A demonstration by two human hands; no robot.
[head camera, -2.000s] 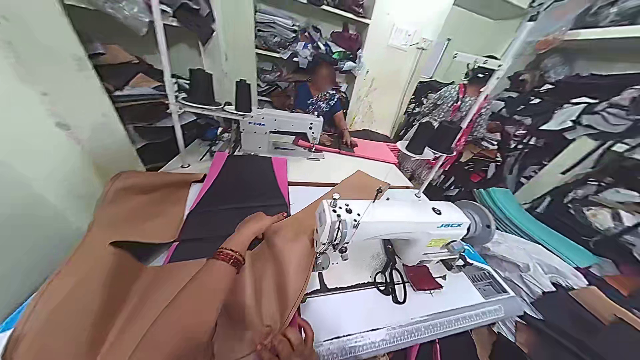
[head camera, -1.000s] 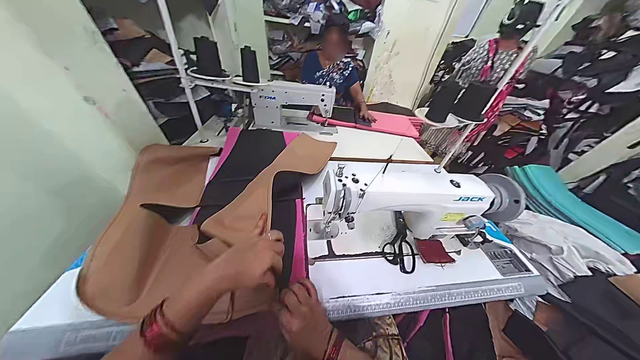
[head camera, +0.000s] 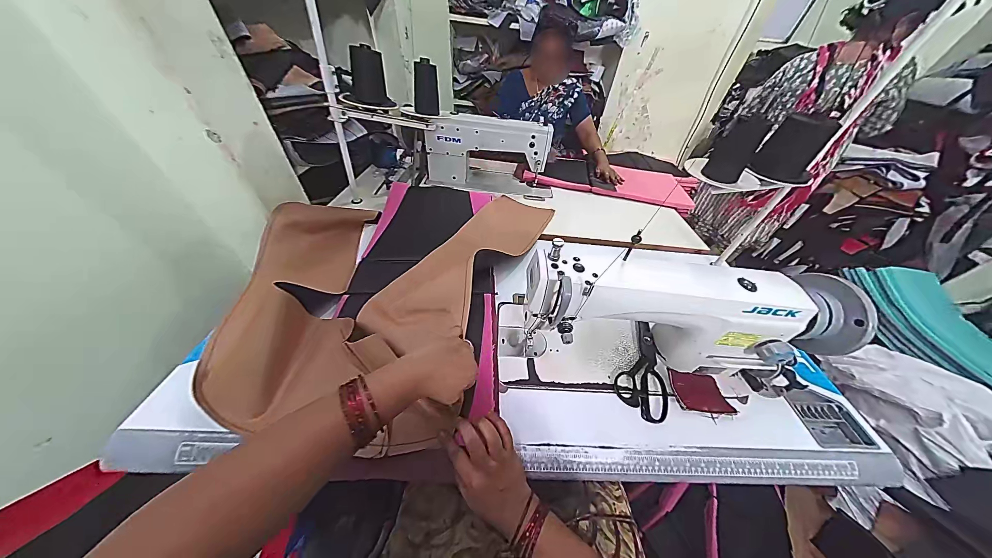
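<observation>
Brown fabric pieces [head camera: 287, 341] with bound edges lie over a black fabric panel [head camera: 422, 225] with pink side strips [head camera: 484, 349], left of a white Jack sewing machine [head camera: 682, 291]. My left hand [head camera: 442, 370], coming in from the left, has its fingers curled on the brown fabric near the pink strip; its fingertips are partly hidden. Below it, at the front edge of the table, my right hand [head camera: 488, 457] pinches the lower end of the pink-edged panel. The needle and presser foot [head camera: 531, 341] stand just right of the pink strip, apart from both hands.
Black-handled scissors [head camera: 645, 384] and a dark red fabric scrap [head camera: 701, 391] lie by the machine. Behind stands an FDM sewing machine [head camera: 488, 143], where a person handles pink fabric [head camera: 647, 186]. Another person is at the back right. Thread cones [head camera: 794, 147] stand on a holder. Teal fabric [head camera: 914, 318] is stacked at right.
The brown piece beside the machine has been drawn leftward, uncovering the pink strip. My left hand has moved from the black panel to near the table's front. My right hand has come to the pink edge.
</observation>
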